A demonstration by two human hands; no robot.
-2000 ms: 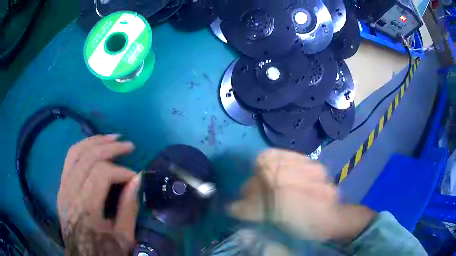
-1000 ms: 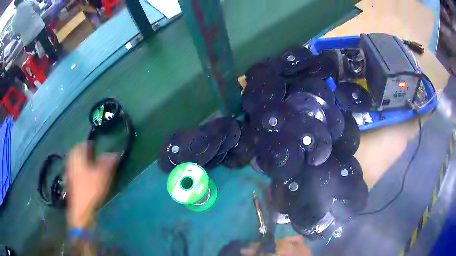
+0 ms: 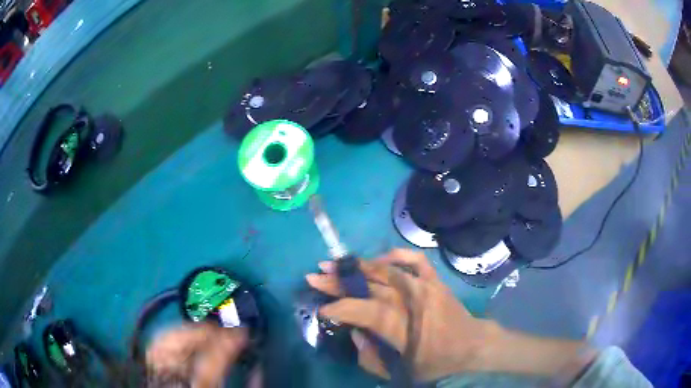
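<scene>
My right hand holds the soldering iron by its dark handle, tip pointing up and left, near the solder wire spool. My left hand is blurred at the bottom, at the lower edge of an ear cup with a green circuit board and a small white and yellow piece. A dark band curves left of the cup. Its exact grip is blurred. A black disc with a silvery patch lies partly hidden beside my right fingers.
Many black driver plates are heaped at the right and back. The soldering station stands in a blue tray at the upper right, with its thin cable. Another headphone lies on the green shelf; dark cups lie lower left.
The view has shifted. My left hand has come back from the shelf to the bench, where a headphone with the green-board cup now lies. My right hand and the iron have come up into fuller view.
</scene>
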